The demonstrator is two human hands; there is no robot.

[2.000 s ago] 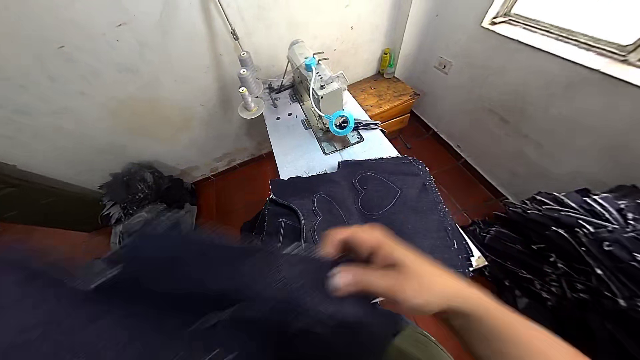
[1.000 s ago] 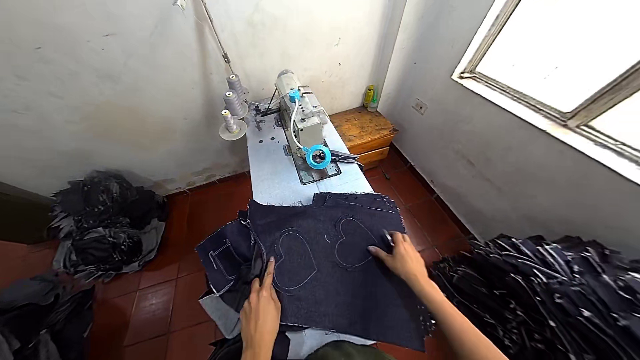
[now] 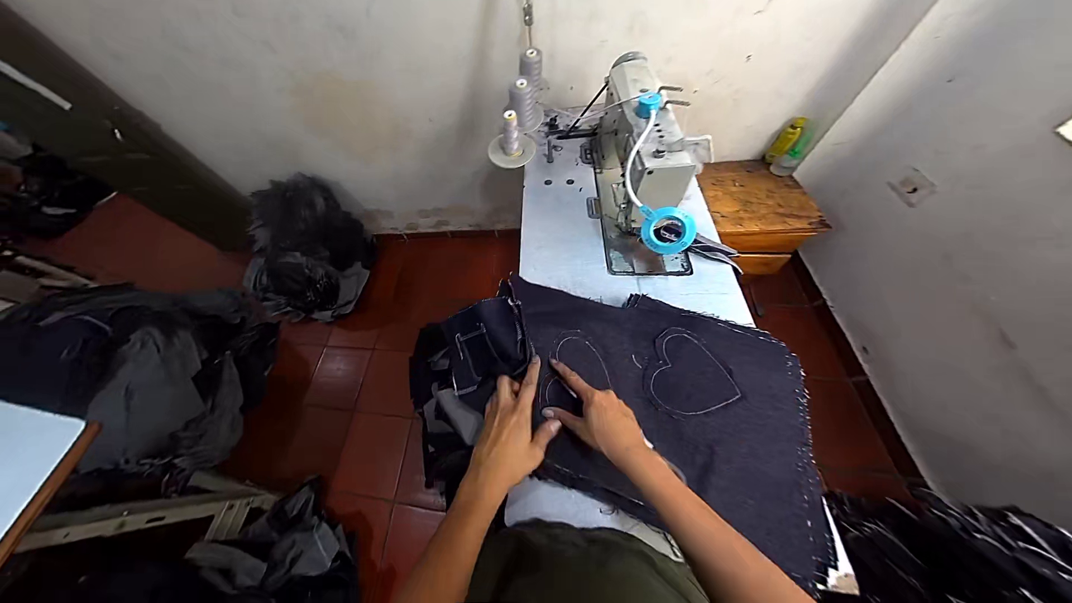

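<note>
Dark denim panels (image 3: 712,452) lie layered on the white sewing table (image 3: 561,243), with frayed edges. Two stitched heart outlines show on the top panel, a right one (image 3: 693,373) in full and a left one partly covered by fingers. My left hand (image 3: 511,431) rests on the cloth beside the left heart, index finger extended, thumb apart. Across that heart, my right hand (image 3: 599,414) touches the denim with index finger and thumb spread. A folded denim piece (image 3: 486,343) with light stitching hangs at the table's left side. Beyond the cloth stands the industrial sewing machine (image 3: 653,159).
Grey thread cones (image 3: 521,105) stand behind the table, left of the machine. A wooden drawer cabinet (image 3: 758,201) holds bottles (image 3: 787,146). Heaps of dark cloth lie on the floor at left (image 3: 306,247) and at lower right (image 3: 946,544). A metal frame (image 3: 142,519) is at lower left.
My right hand has moved left, from the right heart to the left heart, close to my left hand. Two seconds ago dark cloth was over the left of the view. The view has turned left.
</note>
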